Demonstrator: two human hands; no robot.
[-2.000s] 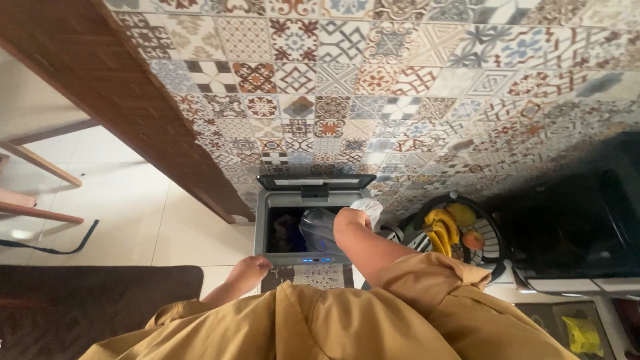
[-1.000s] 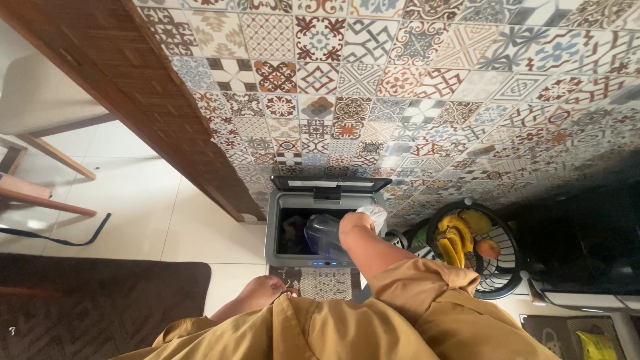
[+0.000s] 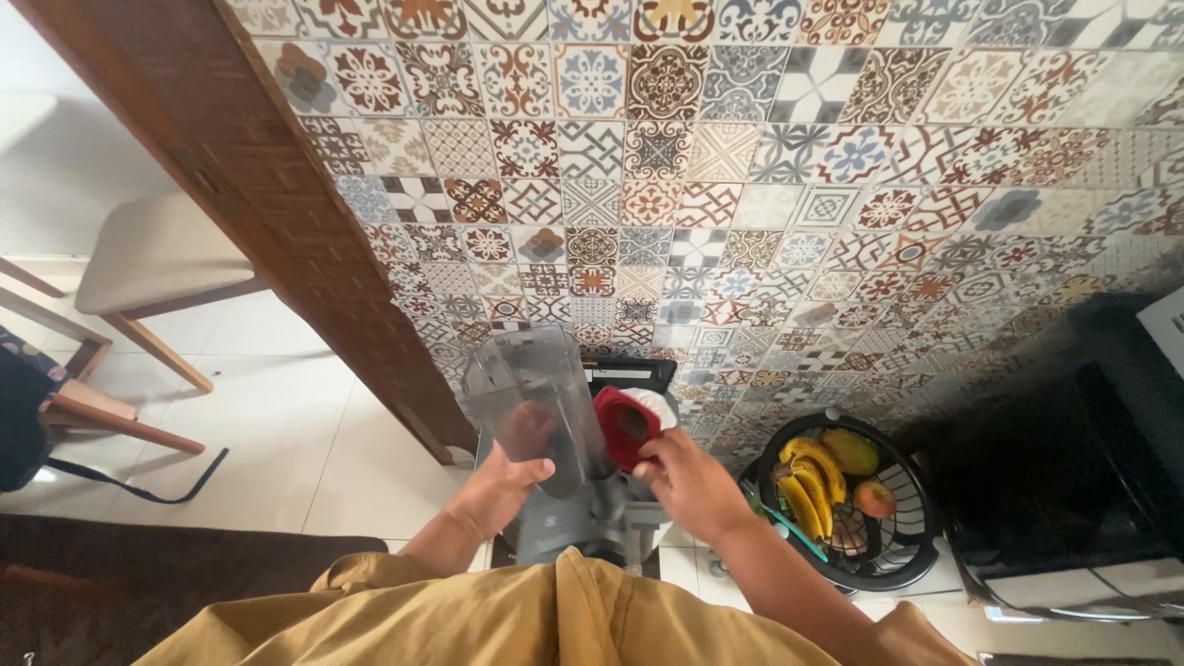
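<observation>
A clear, smoke-grey plastic container [image 3: 534, 393], looking like a vacuum cleaner's dust bin, is tilted upward in my left hand [image 3: 499, 495]. Its grey base [image 3: 558, 527] reaches toward my shirt. My right hand [image 3: 696, 483] pinches the edge of a red part [image 3: 622, 427] with a dark round centre and white material [image 3: 655, 405] behind it, just right of the container. Behind them the raised black lid [image 3: 634, 374] of a grey trash bin shows against the tiled wall; the container and my hands hide most of the bin.
A round black wire basket [image 3: 849, 578] with bananas, an apple and a mango stands to the right, beside a glossy black appliance [image 3: 1045, 481]. On the left are a wood-trimmed edge [image 3: 305, 277], a cushioned chair [image 3: 166, 250] and a dark brown mat [image 3: 166, 573].
The clear container has come up from over the open bin and is now held in my left hand, which was empty before. The red part has come into view at my right hand.
</observation>
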